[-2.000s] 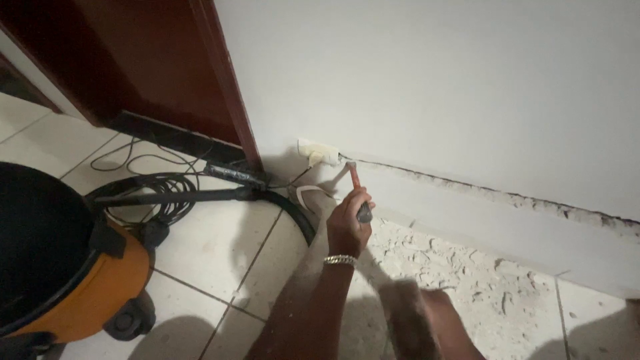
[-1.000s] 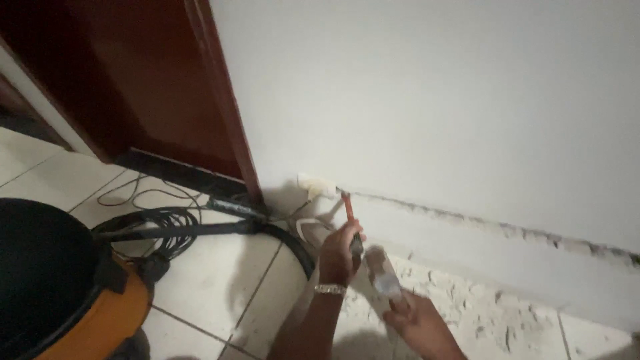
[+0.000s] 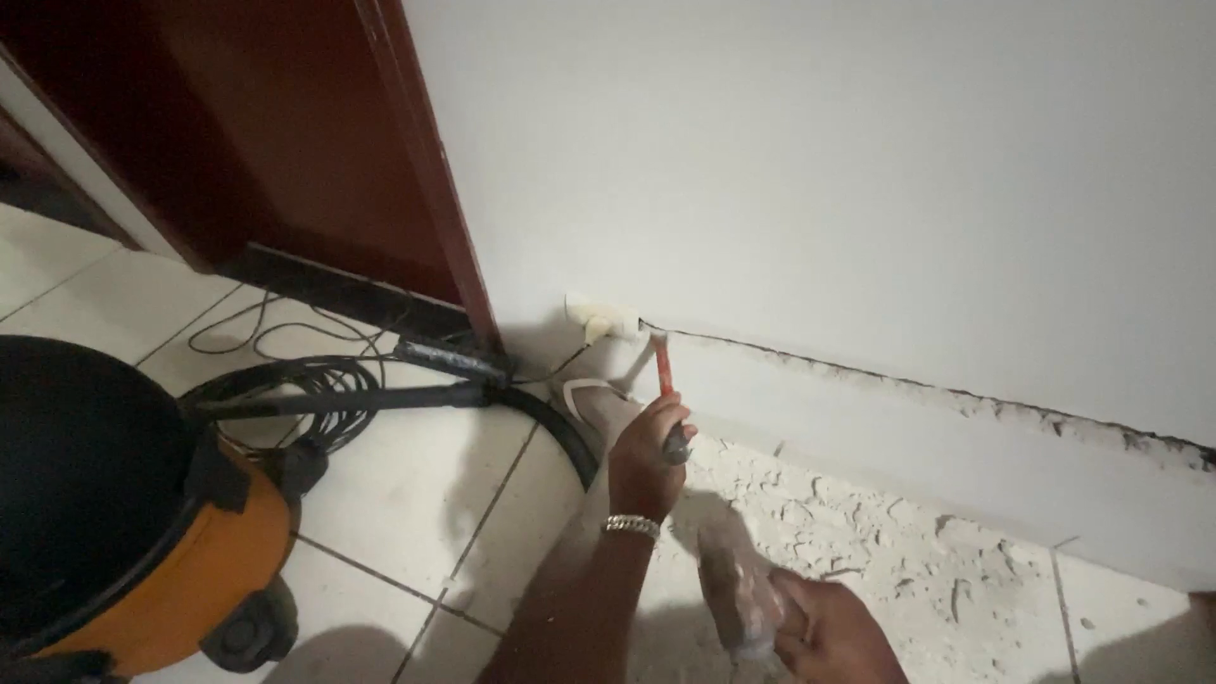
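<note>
My left hand (image 3: 651,446), with a metal bracelet at the wrist, grips a red chisel (image 3: 664,366) with a dark end. The chisel's tip meets the white wall at the left part of a narrow rough groove (image 3: 883,377), just right of a wall outlet with a plug (image 3: 597,328). Below and to the right, my right hand (image 3: 817,617) is closed around a blurred, dusty hammer or mallet (image 3: 736,598), whose head is apart from the chisel. Its exact kind is unclear.
Plaster chips (image 3: 855,532) lie on the tiles along the wall. An orange and black canister vacuum (image 3: 180,570) stands at left, with its black hose (image 3: 560,427), a floor nozzle (image 3: 451,361) and a coiled cable (image 3: 332,399) by the dark red door (image 3: 285,142). A foot in a flip-flop (image 3: 598,404) is near the outlet.
The striking tool in my right hand was close to the chisel's end one second ago and is now lower, away from it. My left hand still holds the chisel at the groove.
</note>
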